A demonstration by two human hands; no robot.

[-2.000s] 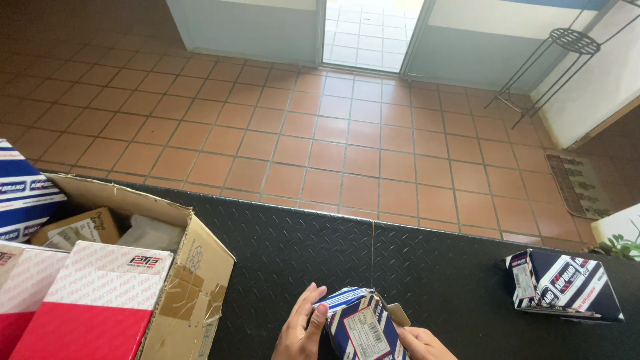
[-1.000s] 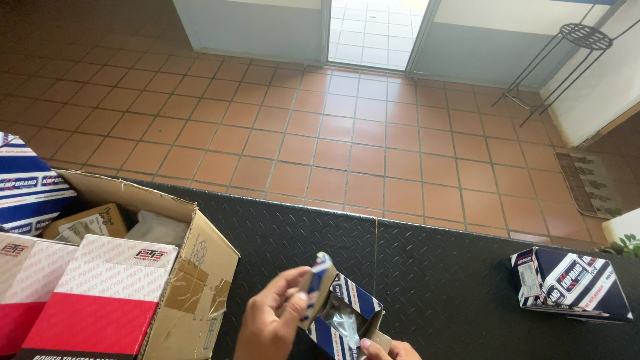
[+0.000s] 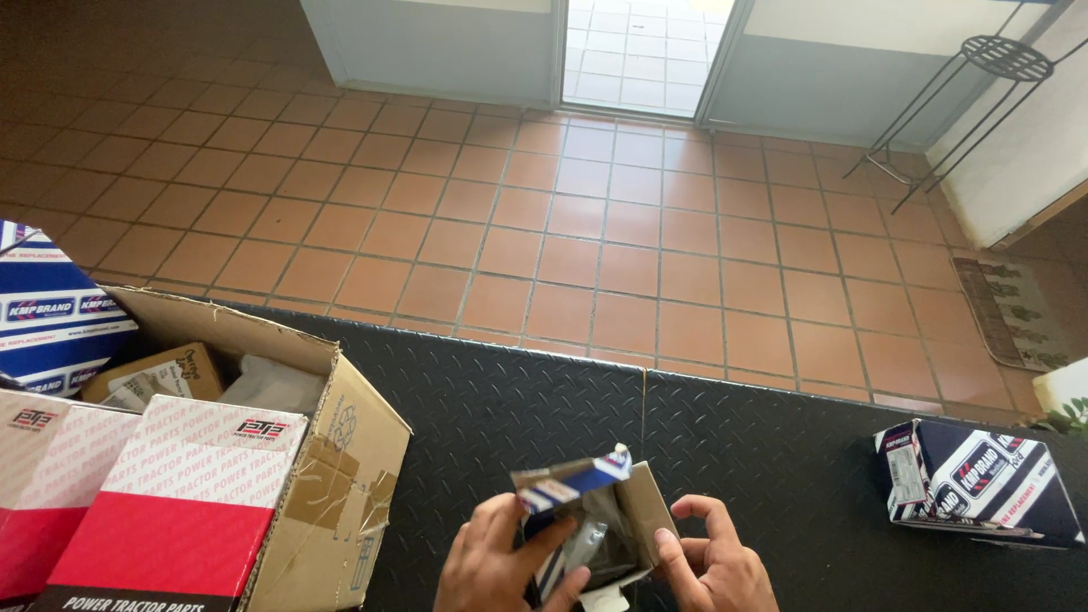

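Observation:
A small blue-and-white cardboard box [image 3: 552, 489] stands with its flaps up at the bottom middle, and a clear plastic bag [image 3: 588, 544] shows inside it. My left hand [image 3: 501, 552] grips the box's left side, fingers behind the lid flap and thumb at the opening. At the right side, my right hand [image 3: 718, 557] has its thumb against the brown inner flap [image 3: 648, 510], its index finger raised and apart from the box. What the bag holds cannot be made out.
A large open carton [image 3: 340, 484] at the left holds red-and-white boxes [image 3: 178, 510], a blue-and-white package [image 3: 51, 314], a brown box [image 3: 161, 374] and a plastic-wrapped item [image 3: 272, 387]. Another blue-and-white box [image 3: 977, 480] lies right on the black diamond-patterned surface [image 3: 510, 408].
The small box was closed on its labelled top two seconds ago; its flaps now stand up and the plastic inside shows. My right hand has moved up along the box's right side.

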